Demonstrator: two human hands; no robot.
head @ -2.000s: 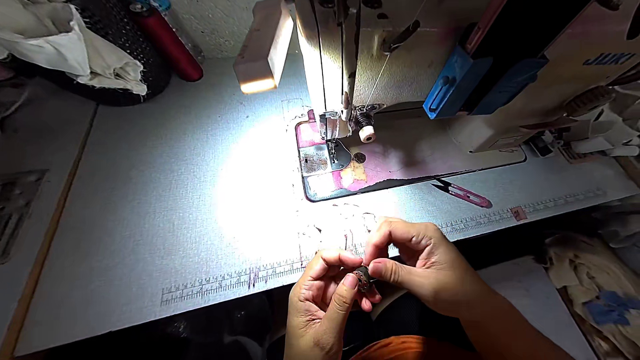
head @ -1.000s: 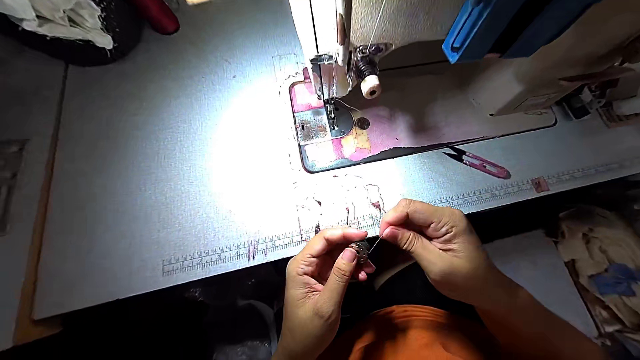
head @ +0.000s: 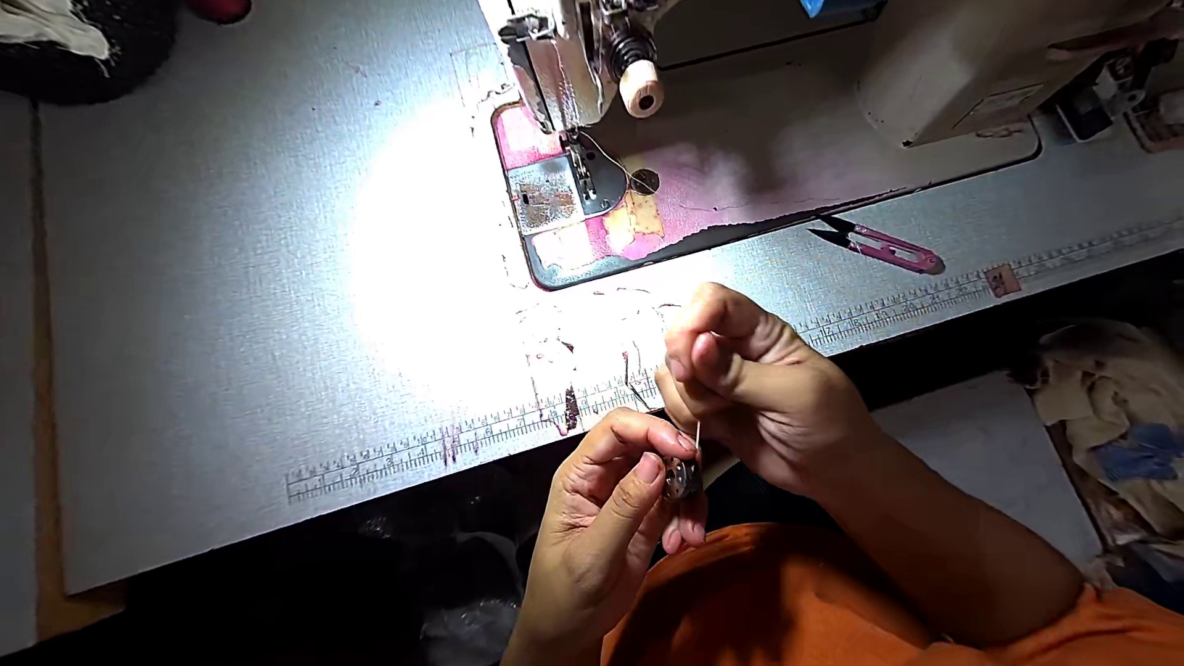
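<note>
Between its thumb and fingers, my left hand (head: 615, 509) holds a small metal bobbin or bobbin case (head: 681, 478), partly hidden by the fingertips. Just above and to the right, my right hand (head: 758, 379) has its fingers curled in a pinch. A short length of light thread (head: 698, 435) shows between the metal piece and the right hand; its upper end is hidden. Both hands are at the front edge of the table, below the sewing machine's needle plate (head: 546, 196) and presser foot (head: 583, 171).
Pink-handled thread snips (head: 879, 245) lie right of the machine bed (head: 740, 176). A printed ruler strip (head: 388, 462) runs along the table's front edge, with thread scraps near it. Crumpled cloth (head: 1119, 416) is at the right; a dark bundle (head: 111, 55) is at the upper left.
My right hand has moved up from the metal piece, and a thread shows between them. My left hand keeps its hold. The view has moved closer to the table.
</note>
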